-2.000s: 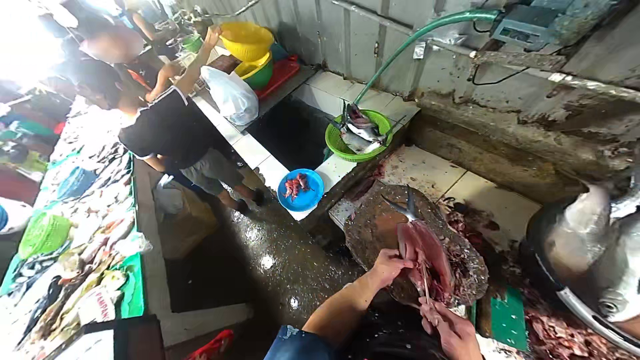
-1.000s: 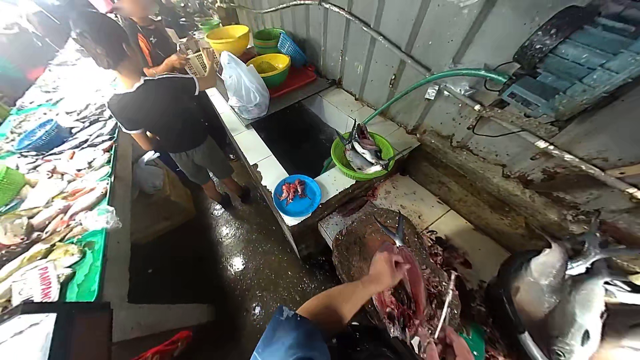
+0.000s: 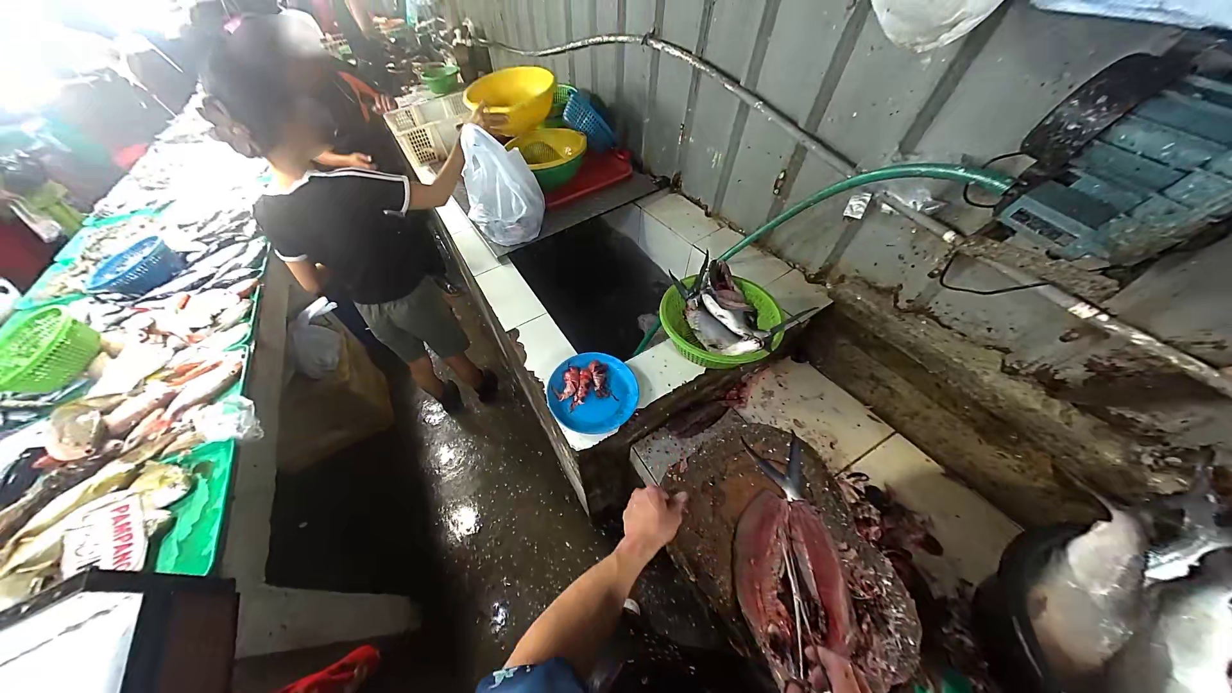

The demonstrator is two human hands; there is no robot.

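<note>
A fish split open lengthwise (image 3: 828, 568) lies on a round chopping block (image 3: 703, 481), its red flesh facing up and its forked tail toward the far side. My left hand (image 3: 654, 518) is at the block's left edge, off the fish, with its fingers curled; whether anything is in them cannot be told. At the bottom of the view my right hand (image 3: 830, 670) touches the near end of the fish and is partly cut off by the frame edge. A thin pale strip or blade runs down the middle of the opened fish.
A green basket of fish (image 3: 778, 306) and a blue plate with red pieces (image 3: 628, 395) stand on the tiled ledge. Whole fish fill a black tub (image 3: 1001, 597) at right. A person (image 3: 337, 226) stands by a white plastic bag (image 3: 502, 188); fish stalls line the left.
My left hand has moved off the fish to the block's left edge. The fish now lies spread open; two seconds ago both hands were on it. The view has shifted.
</note>
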